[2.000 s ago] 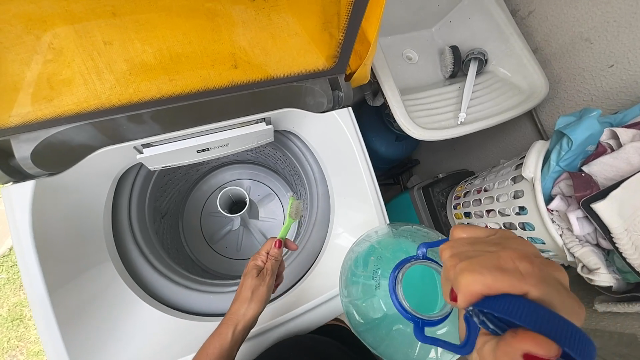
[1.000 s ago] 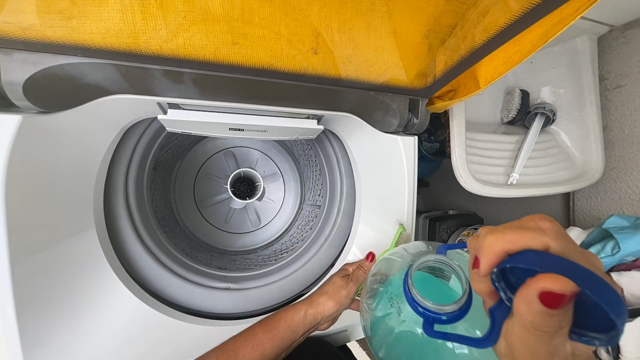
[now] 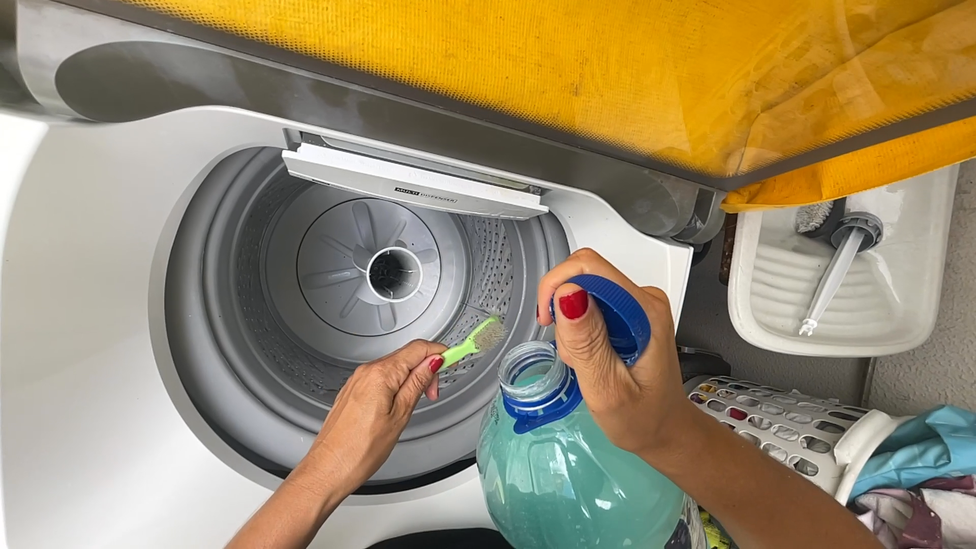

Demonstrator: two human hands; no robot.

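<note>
My left hand (image 3: 381, 408) pinches the handle of a small green brush (image 3: 469, 345), its bristles up and to the right, above the near right part of the top-load washing machine's drum (image 3: 354, 274). My right hand (image 3: 618, 358) grips the blue handle and open cap (image 3: 621, 316) of a large clear plastic jug (image 3: 568, 473). The jug's mouth (image 3: 531, 374) is uncovered, and cloudy turquoise liquid fills much of it. The jug stands upright by the front right of the washer; its base is out of view.
The washer's raised lid (image 3: 534, 69) carries a yellow cover. A dispenser drawer (image 3: 415, 183) juts over the drum's back edge. On the right, a white laundry sink (image 3: 839, 305) holds a brush (image 3: 842, 267). Below it a white perforated basket (image 3: 785, 431) holds clothes (image 3: 923, 450).
The green brush, beside the jug one second ago, has moved left over the drum's edge with my left hand. My right hand keeps hold of the jug's handle. The view has shifted.
</note>
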